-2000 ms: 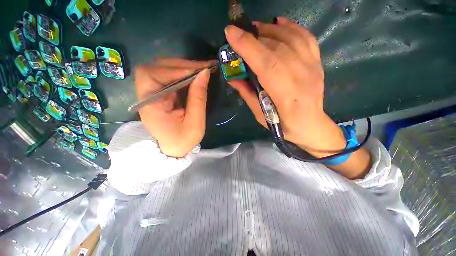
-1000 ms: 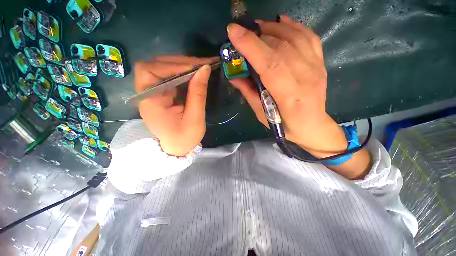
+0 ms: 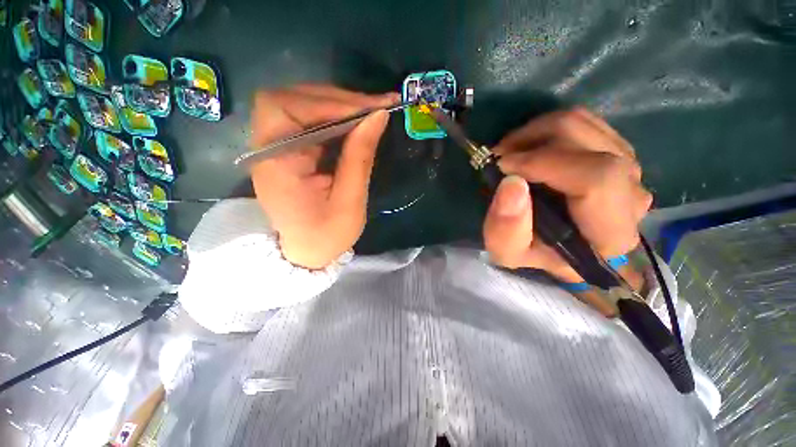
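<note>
A teal-rimmed circuit board assembly (image 3: 426, 124) lies on the dark green mat at upper centre, its yellow-green area toward me. My left hand (image 3: 316, 170) holds silver tweezers (image 3: 305, 144) between thumb and fingers, their tips at the board's left side. My right hand (image 3: 572, 188) holds a black soldering iron (image 3: 559, 227) like a pen, its tip at the middle of the board. Whether the tips touch the board is too small to tell. A small metallic part (image 3: 468, 97) shows at the board's right edge. A thin silvery wire (image 3: 403, 207) lies on the mat below the board.
Many teal-rimmed assemblies (image 3: 147, 85) lie in rows and stacks at left. A silvery cylinder (image 3: 26, 212) is at the left bench edge. A black cable (image 3: 83, 355) runs off lower left. A blue-edged, plastic-covered item (image 3: 742, 262) is at right. The iron's cord (image 3: 665, 279) loops by my right wrist.
My right hand has moved right and down from the board and turned the iron, whose tip now points up-left onto the board. The board sits slightly further right. The tweezers have followed it.
</note>
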